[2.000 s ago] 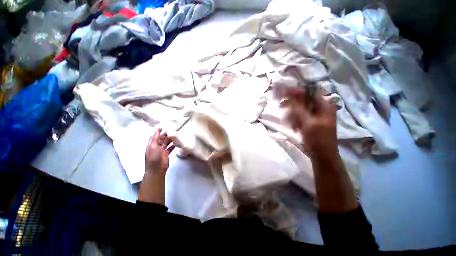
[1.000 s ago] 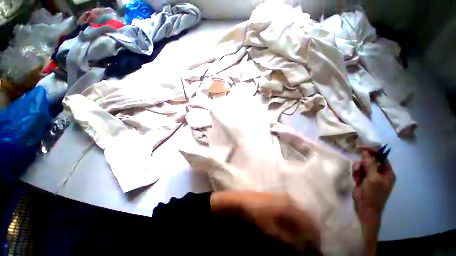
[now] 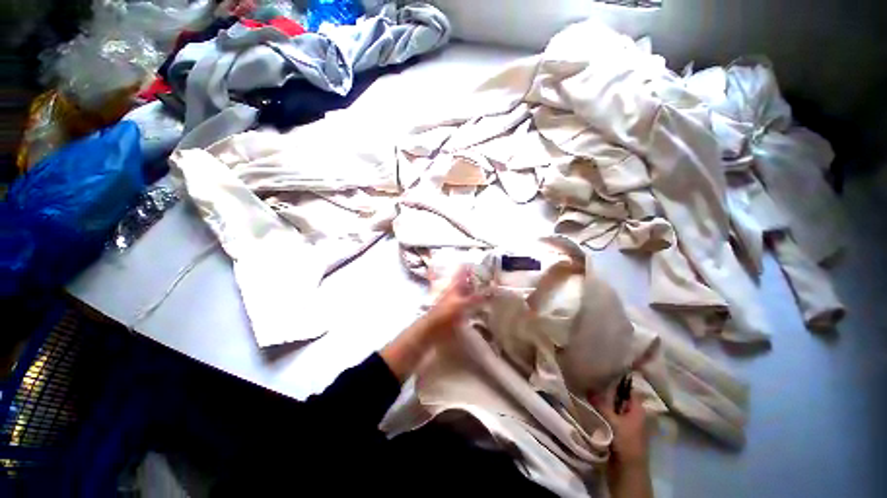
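A cream garment (image 3: 598,326) lies bunched in front of me at the near edge of the table. My left hand (image 3: 455,300) pinches its upper left part, beside a small dark label (image 3: 520,264) on the cloth. My right hand (image 3: 627,428) is at the garment's lower right, partly covered by cloth, with dark thread snips (image 3: 622,393) showing at the fingers. More cream garments (image 3: 301,214) lie heaped across the table behind.
The white table (image 3: 136,292) has a thin pale cord (image 3: 178,284) at left. A blue plastic bag (image 3: 83,185), clear bags (image 3: 122,58) and grey garments (image 3: 282,58) lie at far left. A blue crate (image 3: 39,389) stands below the left edge.
The garment in front has been turned and bunched, and its dark label now shows. My left hand has moved up and left onto it. My right hand has moved down and left to the cloth.
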